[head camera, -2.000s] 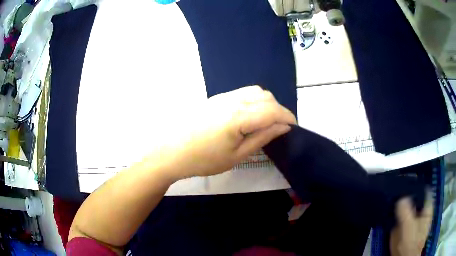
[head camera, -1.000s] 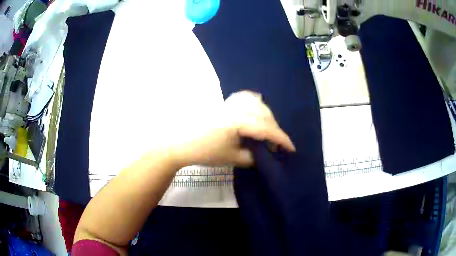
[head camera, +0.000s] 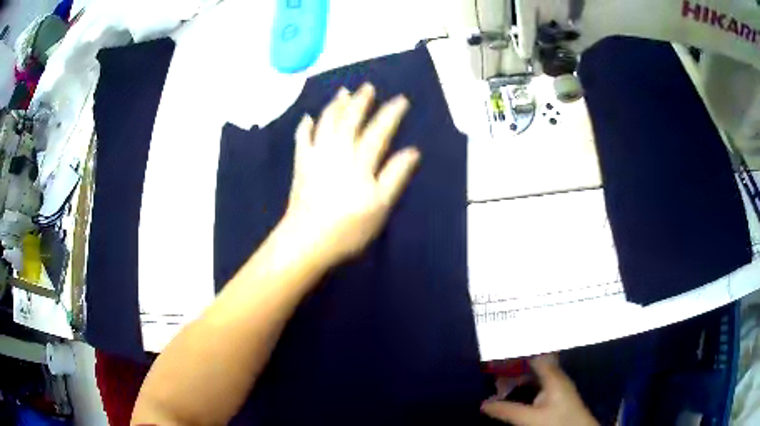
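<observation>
A navy garment piece lies on the white table left of the needle area and hangs over the front edge. My left hand lies flat on its upper part with fingers spread. My right hand is low at the table's front edge, partly cut off by the bottom of the picture, with thumb and fingers apart beside the hanging cloth. Whether it touches the cloth is unclear. The white sewing machine stands at the upper right, its presser foot right of the piece's top edge.
A narrow navy panel stack lies at the table's left edge. A wider navy stack lies at right, under the machine arm. A bright blue rounded object lies behind the work. A blue basket is below the table at right.
The navy piece has shifted left, away from the presser foot, and lies flatter. My left hand has let go its pinch, moved up and spread on the cloth. My right hand shows more clearly, farther left.
</observation>
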